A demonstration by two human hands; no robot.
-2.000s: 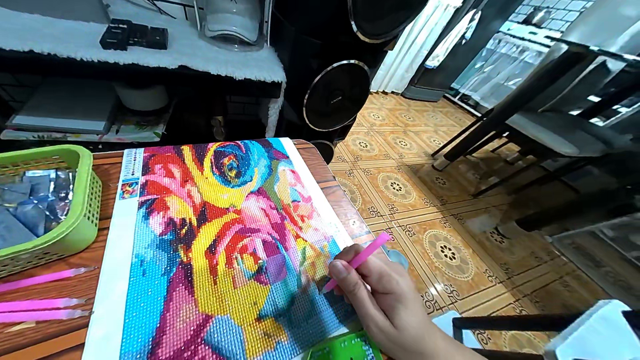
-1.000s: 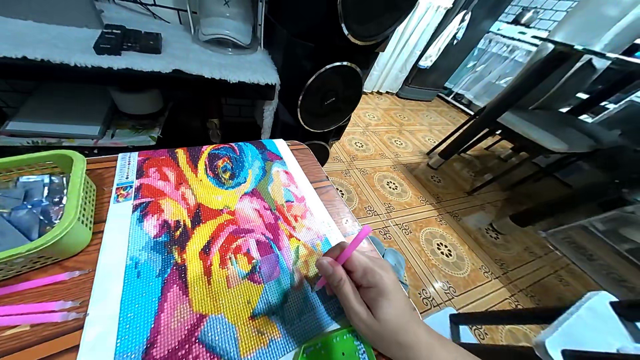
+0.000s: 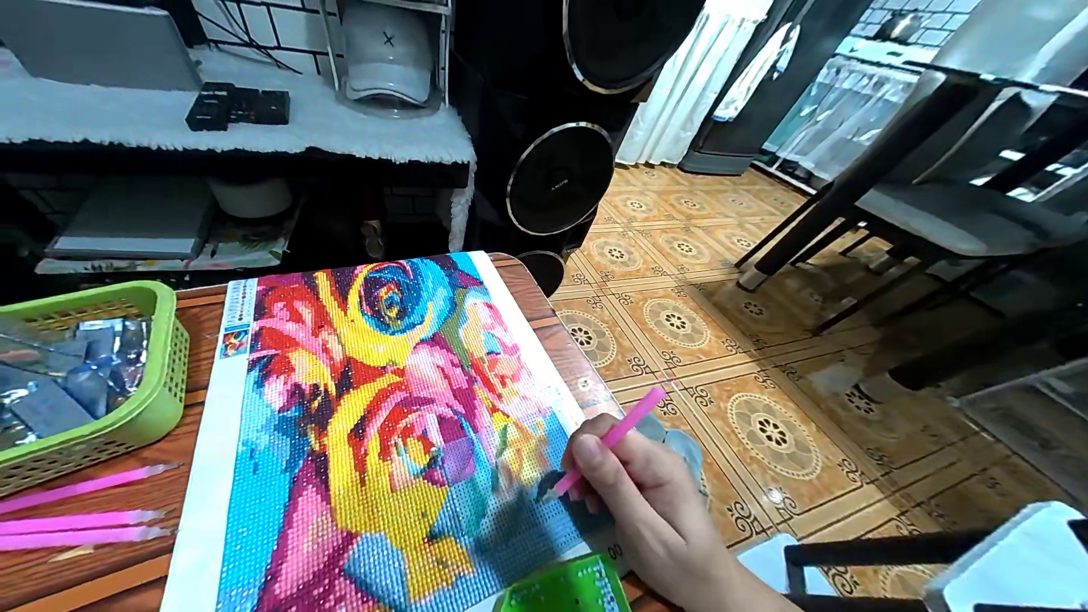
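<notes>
My right hand [image 3: 650, 501] holds a pink diamond-painting pen [image 3: 614, 438] between thumb and fingers, its tip down at the lower right part of the canvas. The diamond-painting canvas [image 3: 399, 425], with multicoloured roses and white borders, lies on a wood-grain table [image 3: 127, 552]. Just left of my wrist, a green tray [image 3: 565, 586] holding small beads overlaps the canvas's bottom edge. Several more pink pens [image 3: 85, 517] lie left of the canvas. My left hand is out of view.
A green plastic basket [image 3: 174, 365] with small bags stands at the table's left. Beyond are a shelf with a white fluffy cover [image 3: 340, 127], a cap [image 3: 387, 55] and a black speaker [image 3: 561, 178]. Chairs [image 3: 943, 217] stand on the tiled floor [image 3: 769, 429] at right.
The pen stays in my right hand, and its tip remains over the lower right of the canvas. The view has shifted slightly.
</notes>
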